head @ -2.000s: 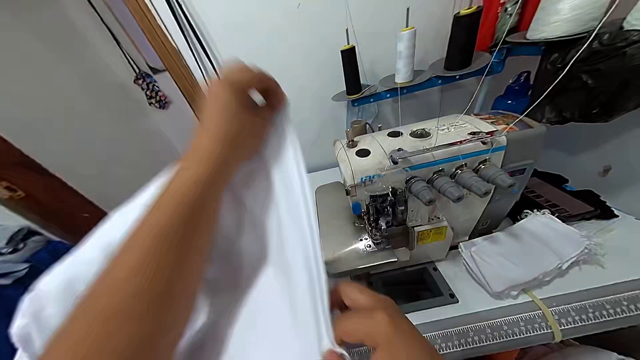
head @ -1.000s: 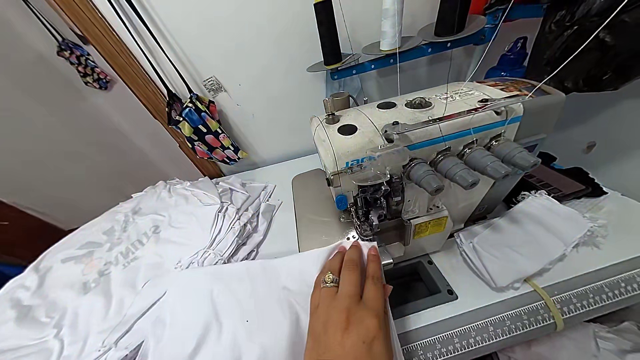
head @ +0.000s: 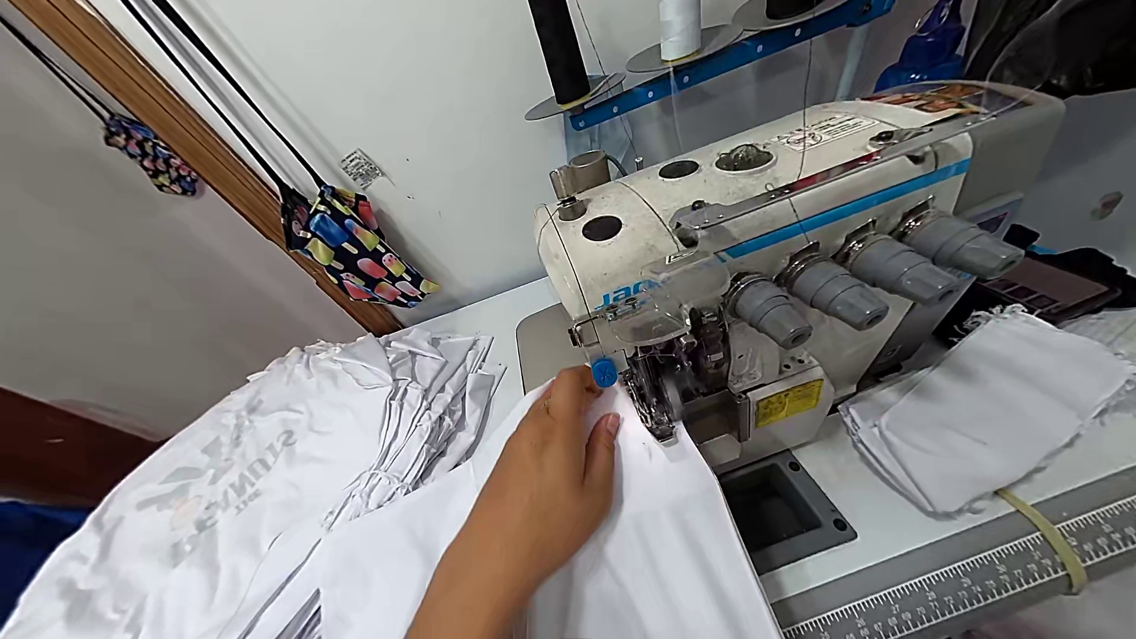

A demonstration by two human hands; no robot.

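My left hand [head: 550,470] is at the left of the overlock sewing machine's [head: 763,222] needle area, its thumb on white fabric [head: 666,541] and its fingers curled at the fabric's upper edge. The fingertips are partly hidden near a blue round part [head: 604,372]. The fabric's upper right corner lies at the presser foot [head: 661,430], and its right edge runs down towards the bottom of the view. My right hand is not in view. White garments [head: 248,461] with a grey print and gathered edges lie to the left.
Folded white fabric pieces [head: 985,408] lie right of the machine. A ruler tape [head: 967,577] runs along the table's front edge, with a yellowish band [head: 1047,537] over it. Thread cones [head: 679,31] stand on a blue rack behind. A patterned cloth pouch [head: 355,248] hangs at the wall.
Two seconds ago both hands were in view with white fabric raised; it now lies at the machine. A hand that lay flat by the presser foot one second ago is not there now.
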